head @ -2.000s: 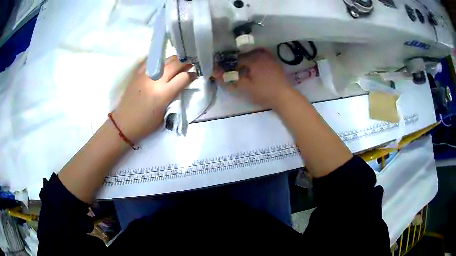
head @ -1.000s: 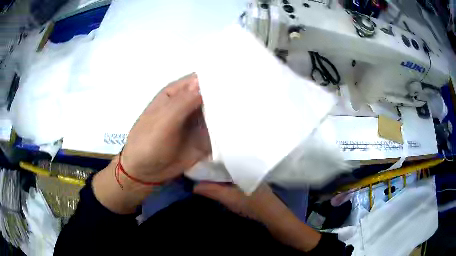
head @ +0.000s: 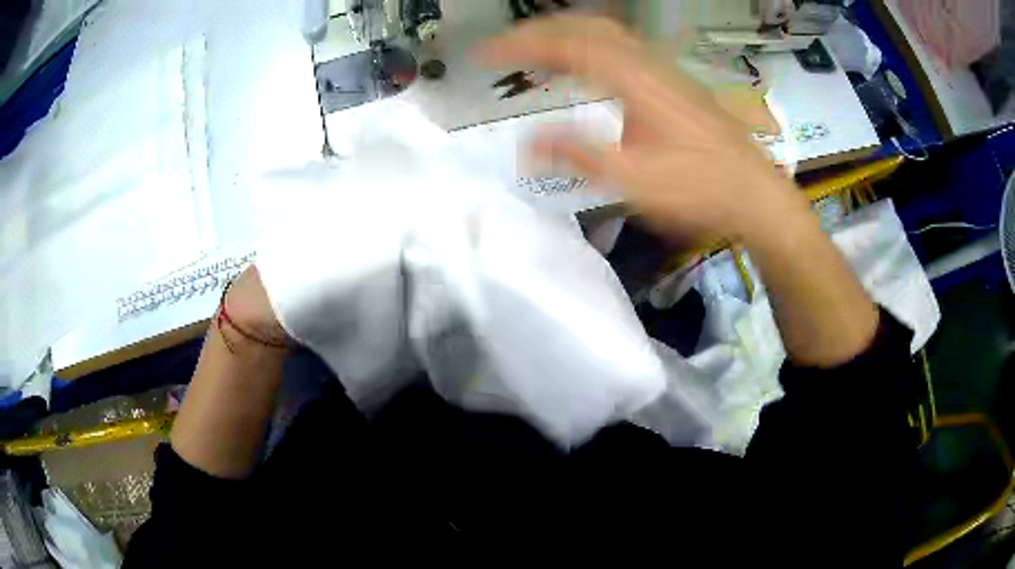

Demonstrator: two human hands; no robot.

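A white fabric piece hangs bunched and partly blurred over the table's front edge and my lap. My left hand is mostly hidden under its left side; only the wrist with a red string and a bit of the hand show, so its fingers cannot be seen. My right hand is blurred, raised right of the fabric, with fingers apart and nothing seen in it. The needle plate of the sewing machine shows at the top, beyond the fabric.
White fabric panels lie on the table at left. Snips lie on the machine bed. A tan ticket is at right. A yellow wire cart with white cloth stands at right; a cardboard box is lower left behind a yellow bar.
The fabric, held up before me a second ago, is now lower and spread over my left hand. My right hand has moved up and right, away from it. The view has shifted, showing less machine.
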